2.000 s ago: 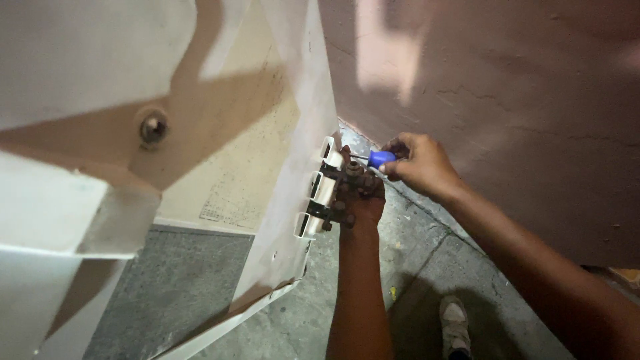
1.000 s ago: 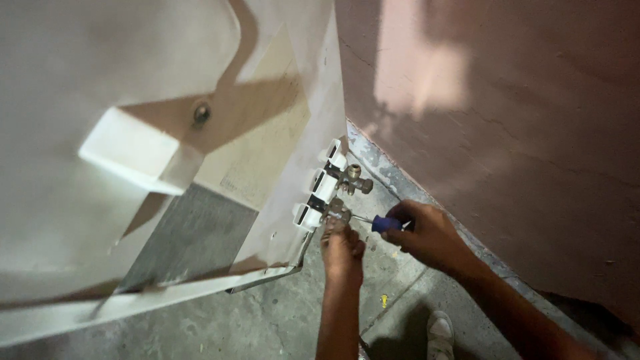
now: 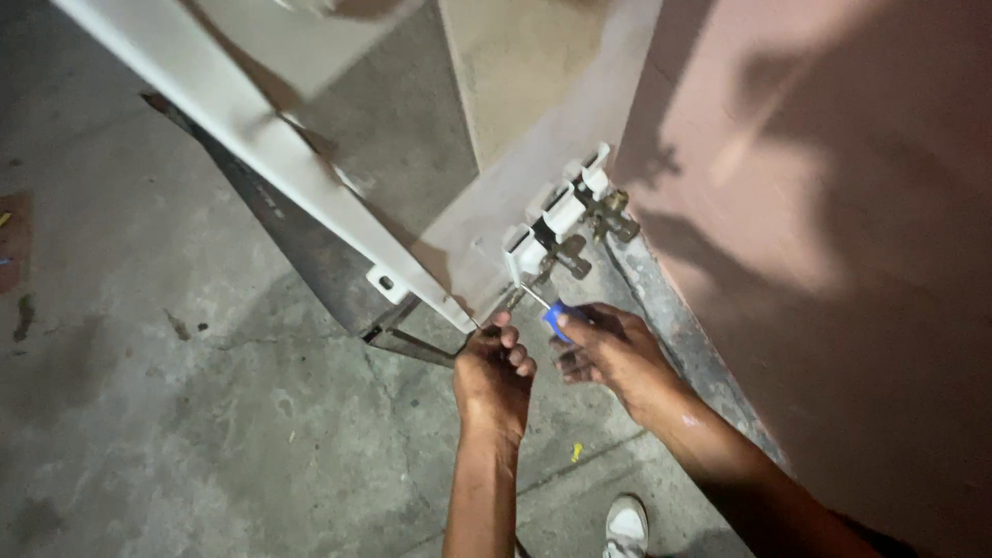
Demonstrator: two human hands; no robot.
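Note:
My right hand (image 3: 612, 349) grips the blue handle of a screwdriver (image 3: 562, 319). The shaft points up and left, its tip beside the lowest white bracket (image 3: 527, 252) on the pale panel's (image 3: 496, 186) edge. My left hand (image 3: 496, 360) has curled fingers at the lower corner of the white metal edge strip (image 3: 310, 194); whether it grips the strip or a small part there cannot be told. Two brass service valves (image 3: 573, 257) stick out from the white brackets, above both hands.
A pink wall (image 3: 837, 310) with a grey base ledge (image 3: 697, 333) runs along the right. Below the panel, a dark metal frame (image 3: 415, 345) stands on the concrete floor (image 3: 294, 434). A white shoe (image 3: 626, 523) is at the bottom, near a small yellow scrap (image 3: 576, 452).
Both hands have moved down from the valves. My left hand, at the lower valve a second ago, is now at the strip's corner. The view has shifted strongly.

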